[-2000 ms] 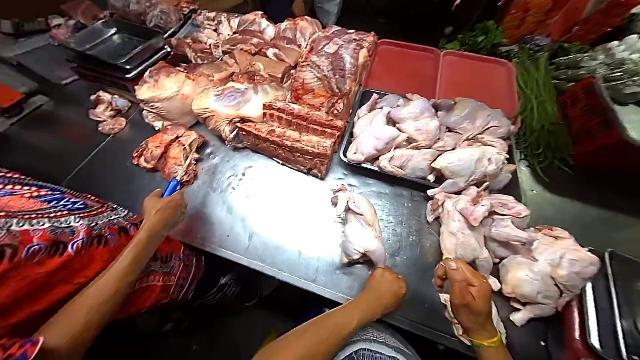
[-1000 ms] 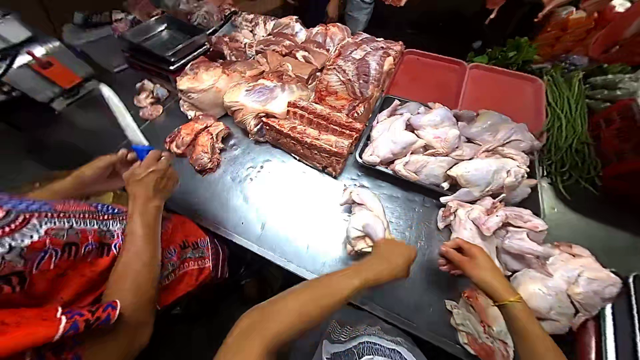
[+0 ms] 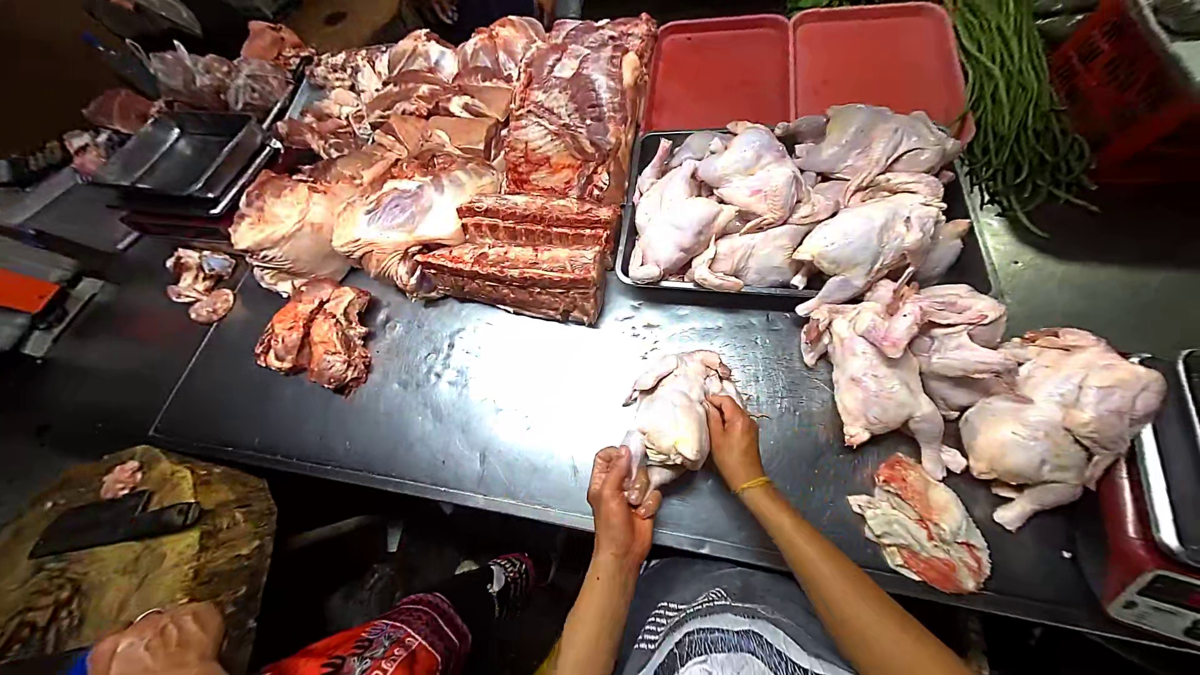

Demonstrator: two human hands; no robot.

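A raw whole chicken [image 3: 677, 412] lies on the steel counter [image 3: 441, 412] near its front edge. My left hand [image 3: 621, 497] is closed around one of its legs, at the lower left of the bird. My right hand [image 3: 734, 439], with a yellow band at the wrist, grips the bird's right side. More raw chickens [image 3: 877, 375] lie loose to the right, and others [image 3: 750, 178] fill a metal tray [image 3: 712, 292] behind. A flat piece of chicken skin or meat [image 3: 923, 525] rests at the front right.
Raw meat slabs and a rib rack [image 3: 525, 248] cover the back left. A co-worker's hand [image 3: 159, 642] is beside a chopping block [image 3: 225, 525] bearing a cleaver [image 3: 112, 525]. Red trays [image 3: 722, 70], long beans [image 3: 1017, 112] and a red scale [image 3: 1139, 553] stand around.
My right hand has moved left from beside the loose chickens to the single chicken. The co-worker, earlier holding a blue-handled knife at the counter, is now lower left. The view has shifted.
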